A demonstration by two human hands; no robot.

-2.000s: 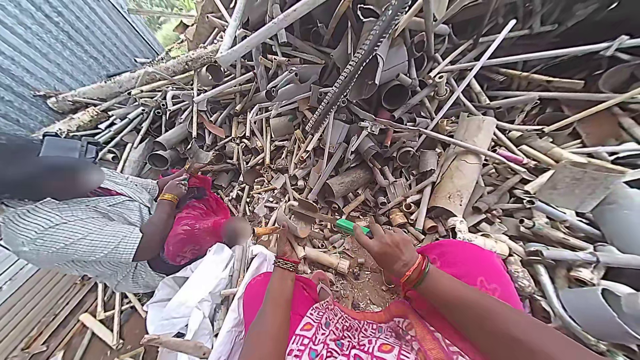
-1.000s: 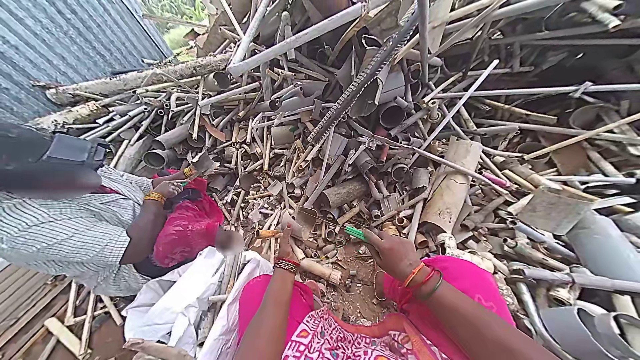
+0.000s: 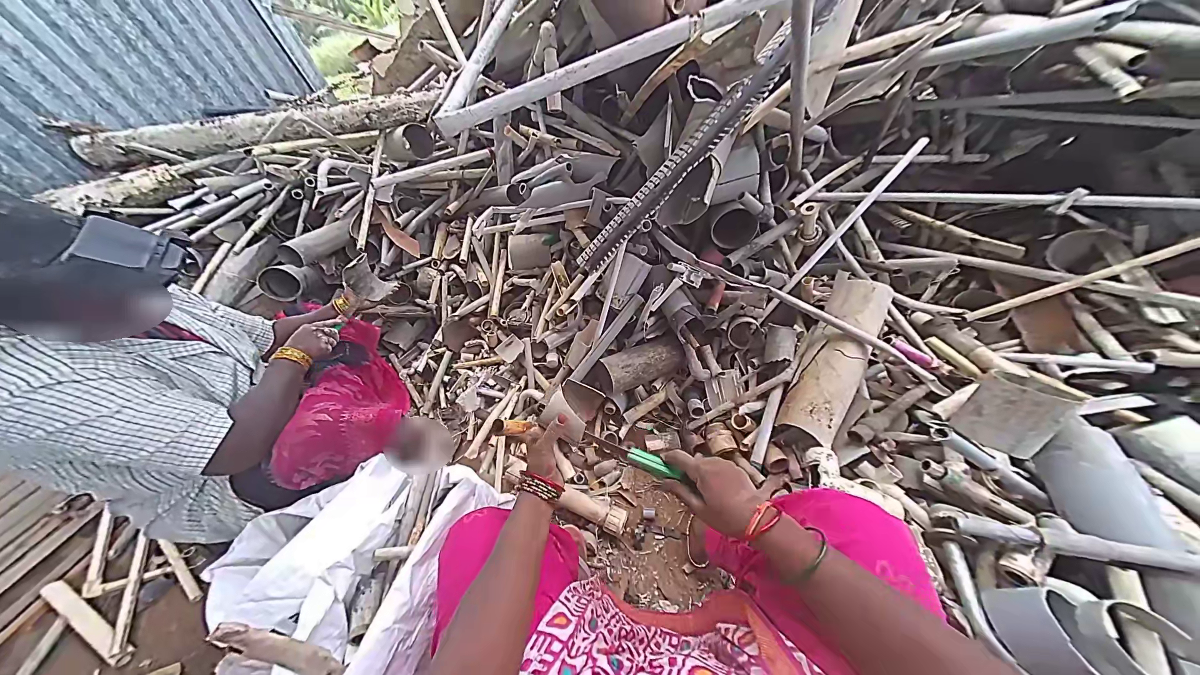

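My right hand [image 3: 717, 492] is closed on the green handle [image 3: 659, 464] of a thin-bladed tool, probably a knife, whose blade points left. Opposite it, my left hand [image 3: 544, 450] holds a curved grey plastic pipe piece [image 3: 566, 412] upright, close to the blade tip. An orange-brown piece [image 3: 514, 427] shows just left of my left fingers; whether I hold it is unclear. Below the hands lies a short cream pipe [image 3: 592, 511] with a wider end. Small chips lie on the soil between my knees.
A heap of broken plastic pipes [image 3: 647, 366] spreads ahead, crossed by a dark ridged strip [image 3: 689, 155]. A co-worker in a checked shirt [image 3: 112, 403] sits at the left. White sacks [image 3: 309, 553] lie between us. Large grey pipes [image 3: 1106, 497] lie at the right.
The green-handled tool has come nearer to my left hand since the frame one second ago. The co-worker's hands have shifted, and the pipe piece near them sits differently.
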